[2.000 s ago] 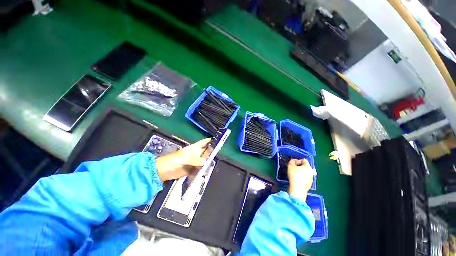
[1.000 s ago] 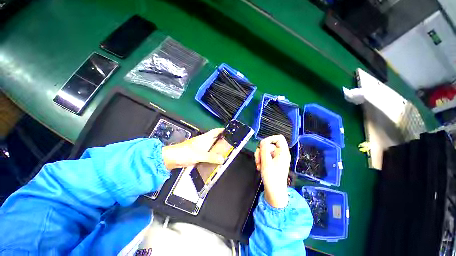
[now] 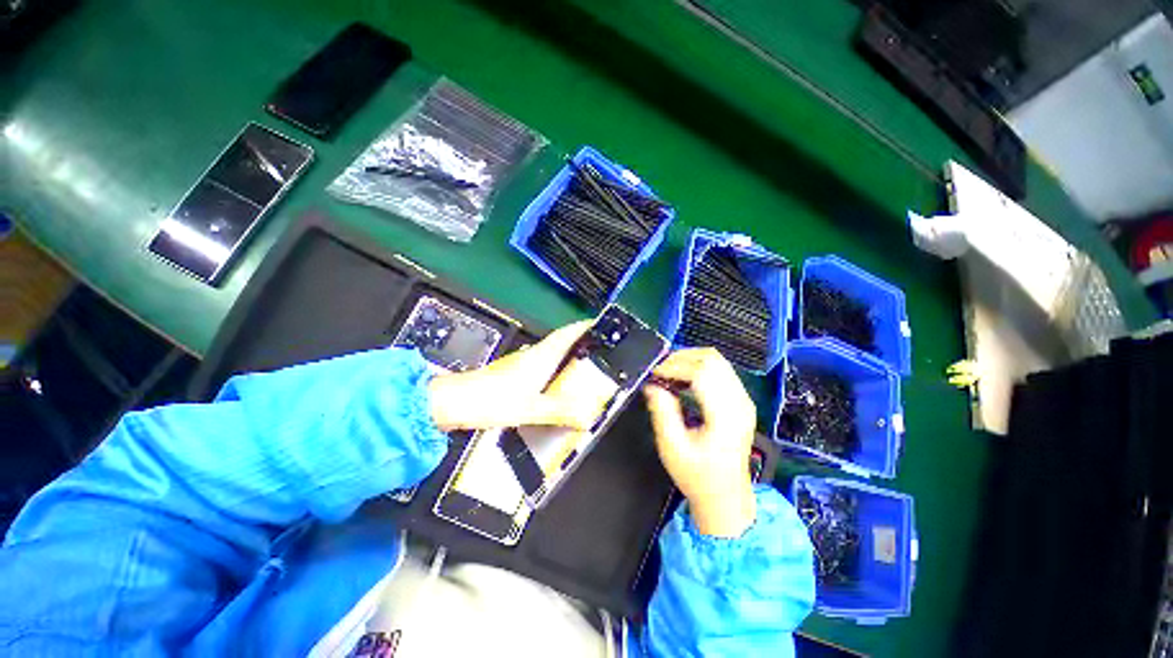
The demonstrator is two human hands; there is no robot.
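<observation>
My left hand (image 3: 521, 390) is closed around a part-built smartphone (image 3: 623, 345), held tilted above the tray, its black camera end up and to the right. My right hand (image 3: 705, 431) is at the phone's upper right edge, fingertips pinched around a small dark part that is mostly hidden. The black phone tray (image 3: 302, 309) lies below, with other part-built phones in it; one white-backed unit (image 3: 479, 491) is partly under the held phone and another (image 3: 446, 332) is partly behind my left arm.
Blue bins of long black strips (image 3: 596, 234) and small black parts (image 3: 823, 409) stand beyond and right of the tray. A clear plastic bag (image 3: 437, 161) and two loose phones (image 3: 232, 203) lie at left. Stacked black trays (image 3: 1074, 514) and a pale board (image 3: 1016, 302) are at right.
My right hand has moved from a right-hand bin to the phone's edge. My left hand has tilted the phone, so its open side faces the camera. The view has shifted.
</observation>
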